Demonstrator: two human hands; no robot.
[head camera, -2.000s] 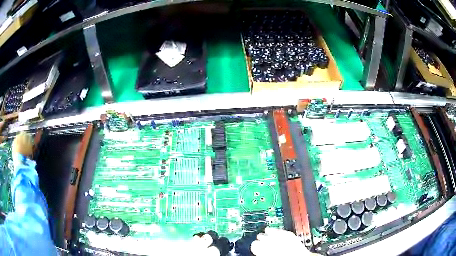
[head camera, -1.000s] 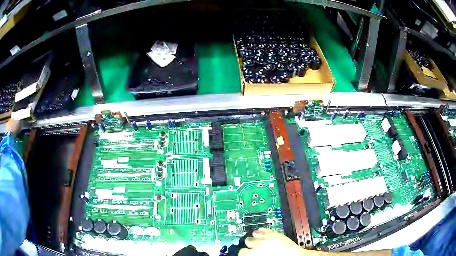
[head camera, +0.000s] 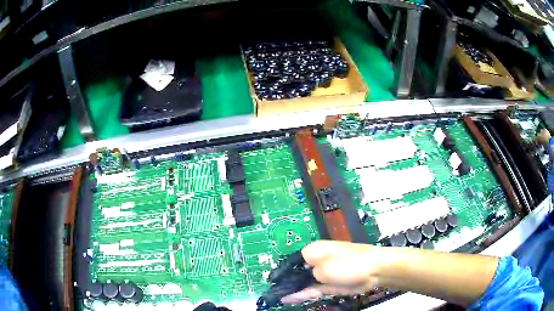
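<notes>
The large green circuit board (head camera: 267, 234) lies in its carrier in front of me. Three capacitors (head camera: 111, 290) stand in a row at its near left edge, and black blocks (head camera: 241, 209) stand in its middle. My right hand (head camera: 328, 273) reaches from the right over the board's near right part. Its fingers end in a dark mass; I cannot tell black finger covers from held capacitors. At the bottom edge a small dark shape (head camera: 209, 307), probably covered fingertips of my left hand, is cut off by the picture.
A second board (head camera: 446, 182) to the right bears long white parts and a capacitor row. A reddish-brown bar (head camera: 316, 173) lies between the boards. Behind the rail (head camera: 231, 124), a carton (head camera: 310, 103) holds black cylinders beside a black tray (head camera: 161, 100). Another person's hand shows at the right edge.
The view has turned, shifting the boards and shelf leftward. My right hand lies farther up over the board, with more forearm and blue sleeve in view. The other person's arm at left has mostly left view.
</notes>
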